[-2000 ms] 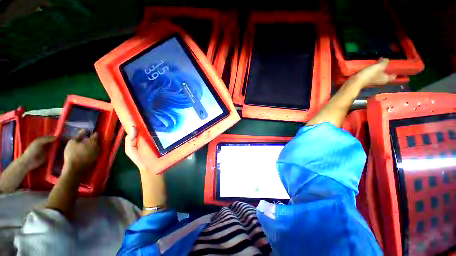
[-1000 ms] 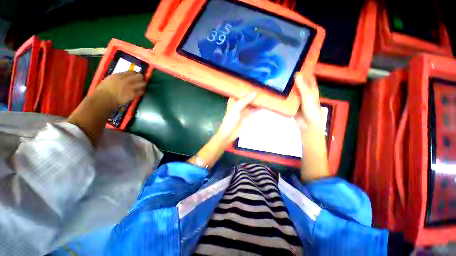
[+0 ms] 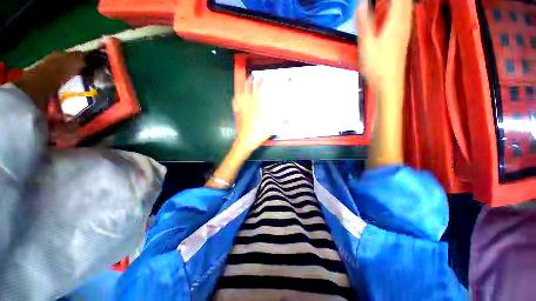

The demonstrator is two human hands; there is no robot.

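Observation:
A tablet with a bright white screen (image 3: 317, 100) lies in a red-orange foam tray (image 3: 311, 141) in front of me. My left hand (image 3: 253, 114) is over the left end of this tablet, blurred, fingers spread, with nothing seen in it. A second tablet with a blue petal wallpaper (image 3: 311, 10), in its own foam tray (image 3: 264, 42), is behind it, cut off by the top edge. My right hand (image 3: 385, 44) is at that tray's right end, blurred and partly cut off; whether it grips the tray cannot be told.
At the left, a person's hand (image 3: 56, 73) is at an open-looking unit (image 3: 82, 97) in a foam tray. Foam trays (image 3: 432, 94) stand on edge at the right, beside a tablet with a red screen and dark squares (image 3: 517, 76). The green bench (image 3: 176, 94) has a front edge.
The wallpaper tablet, held by both hands before, is now farther back at the top edge. My left hand has left it and moved to the white-screen tablet. The view has shifted.

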